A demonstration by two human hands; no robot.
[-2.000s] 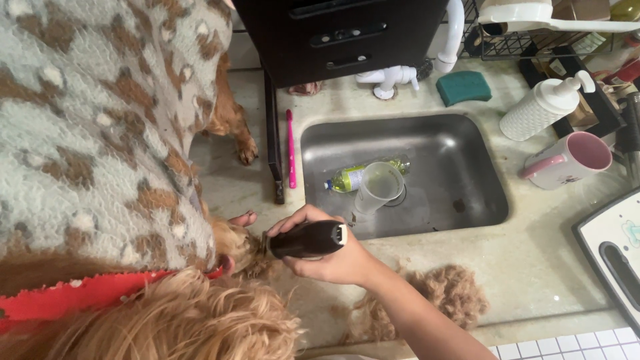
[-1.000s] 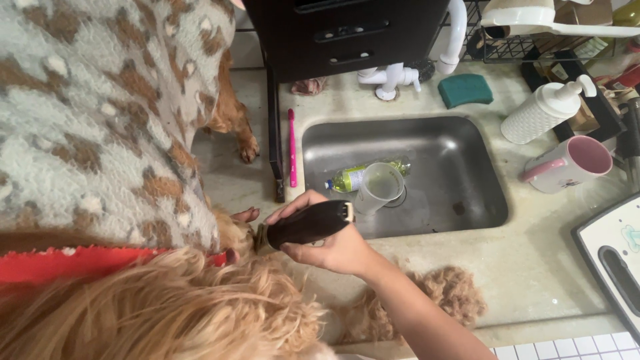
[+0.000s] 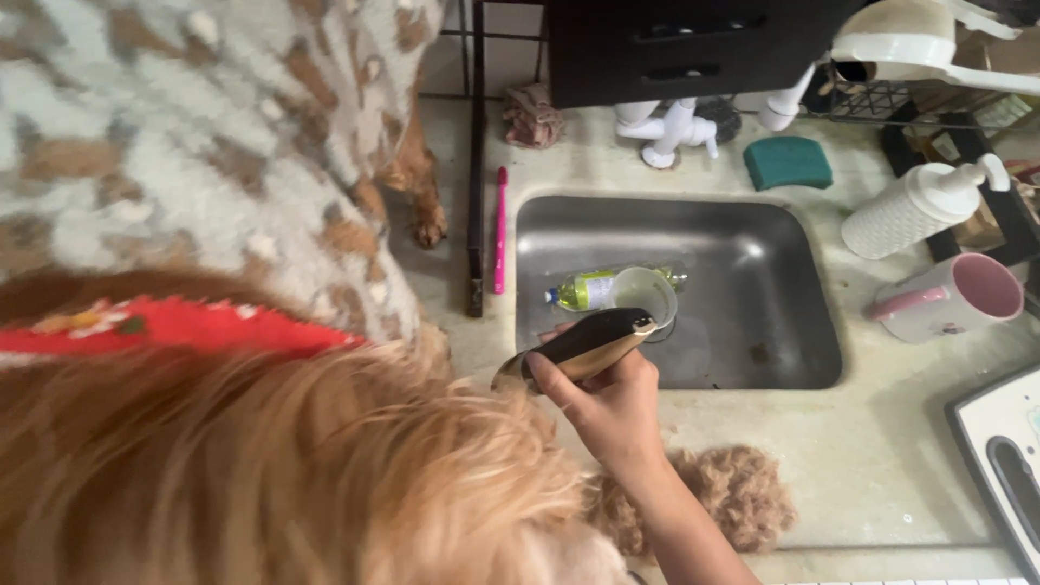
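Observation:
My right hand (image 3: 617, 406) grips a dark, glossy electric hair clipper (image 3: 589, 345), its thumb along the near side. The clipper's head end points left, close to the long tan hair of a dog (image 3: 244, 463); whether it touches the hair cannot be told. The dog wears a fleecy spotted coat (image 3: 187, 154) and a red collar or bandana (image 3: 179, 325). One of its front paws (image 3: 428, 226) rests on the counter. A pile of cut curly hair (image 3: 739, 496) lies beside and partly behind my forearm. My left hand is not in view.
A steel sink (image 3: 756, 284) holds a green liquid bottle (image 3: 585, 290) and a plastic cup (image 3: 646, 296). Around it are a pink toothbrush (image 3: 500, 231), a sponge (image 3: 788, 162), a faucet (image 3: 674, 134), a pump bottle (image 3: 910, 207) and a mug (image 3: 934, 305). A dark cabinet (image 3: 691, 49) hangs above.
My right hand and the clipper have moved right, so that the clipper now overlaps the sink's near left corner. The dog's hairy head reaches farther right. The view has shifted somewhat.

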